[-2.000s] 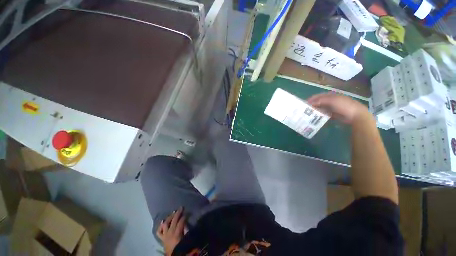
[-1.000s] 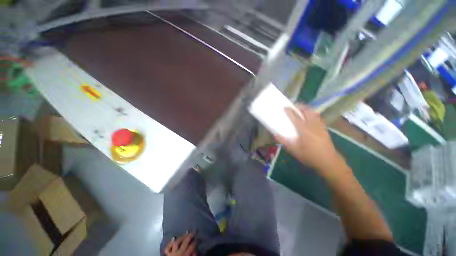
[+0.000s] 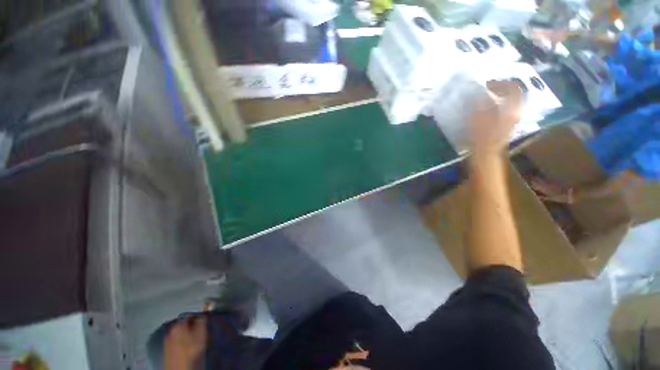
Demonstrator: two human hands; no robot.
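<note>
White retail boxes [image 3: 412, 61] with dark round pictures stand stacked at the right part of the green bench [image 3: 311, 162]. My right hand [image 3: 499, 119] is blurred and reaches over the near side of the stack, touching the boxes there. Whether its fingers are closed on one cannot be told. My left hand [image 3: 186, 340] is low at the left, blurred, by my leg, with nothing seen in it.
An open brown carton [image 3: 535, 224] with items inside stands on the floor at the right of the bench. The dark belt [image 3: 43, 231] and grey machine frame are at the left. A handwritten sign [image 3: 282, 79] lies behind the bench surface. Blue material [image 3: 637, 108] is at the far right.
The view has swung right, from the machine to the bench. My right hand has gone from beside the machine to the stack, and the white box it held out is no longer distinguishable.
</note>
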